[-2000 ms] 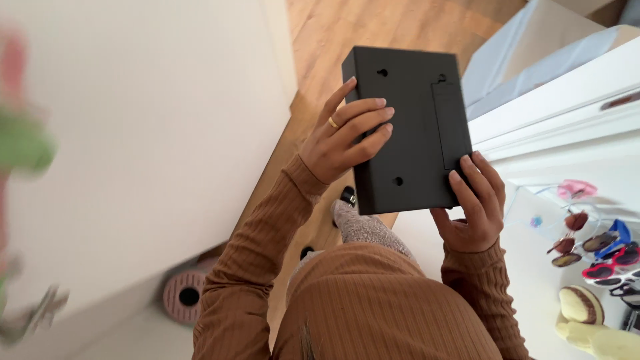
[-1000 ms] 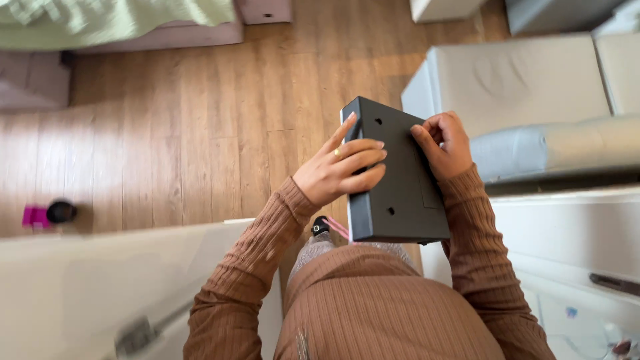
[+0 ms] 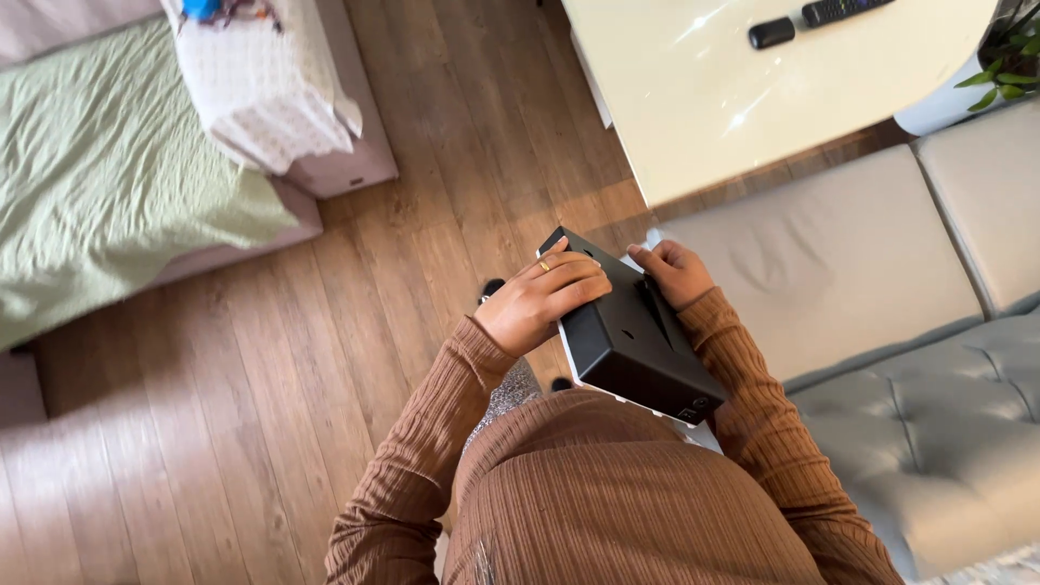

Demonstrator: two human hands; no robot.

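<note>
A black plastic box-shaped device (image 3: 642, 341) with a white edge beneath is held tilted in front of my body, its back side up. Keyhole slots show in that back. My left hand (image 3: 540, 301), with a ring on one finger, wraps over the device's left edge, fingers lying on the back. On the far right side, my right hand (image 3: 673, 272) is at the battery cover (image 3: 662, 313), which stands raised at an angle from the back. What lies under the cover is hidden, and so is the front of the device.
A grey tufted sofa (image 3: 918, 422) is on the right. A glossy cream table (image 3: 731, 106) carries a remote control (image 3: 845, 10) and a small black object (image 3: 771, 33). At the left stands a sofa with a green cover (image 3: 122, 162). Wood flooring (image 3: 268, 366) lies between.
The view has swung across the room. My right hand has moved from the device's lower edge to its battery cover, which was closed two seconds ago and is now lifted.
</note>
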